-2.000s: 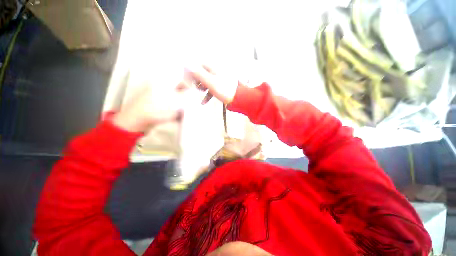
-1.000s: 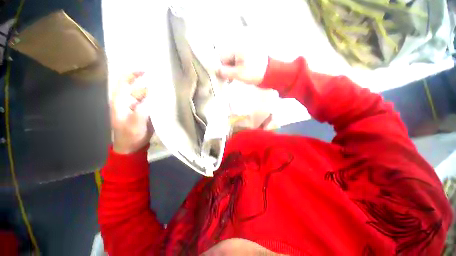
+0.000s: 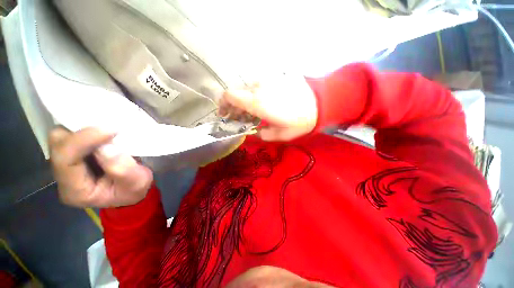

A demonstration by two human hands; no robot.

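Observation:
An off-white bag body (image 3: 101,109) is held close to the camera with its mouth open. The grey-beige lining (image 3: 121,53) shows inside, with a pale brand label (image 3: 159,85) reading "BIMBA Y LOLA" and a small round dot, perhaps a snap, near the edge. My left hand (image 3: 98,166) grips the near edge of the bag at the left. My right hand (image 3: 270,109) holds the bag at the right end of its mouth, by small metal parts. Its fingertips are partly blurred and washed out. Yellow edging shows below the right fingers.
The white table (image 3: 315,34) is washed out behind the bag. Part of a grey-olive heap of pieces (image 3: 397,5) shows at the top edge. A pale box or container (image 3: 469,107) stands at the right, beyond my sleeve. Dark floor with yellow lines lies at lower left.
The bag has come nearer and turned, so its mouth now runs from upper left to my right hand. The label now shows. My left hand has moved left and down.

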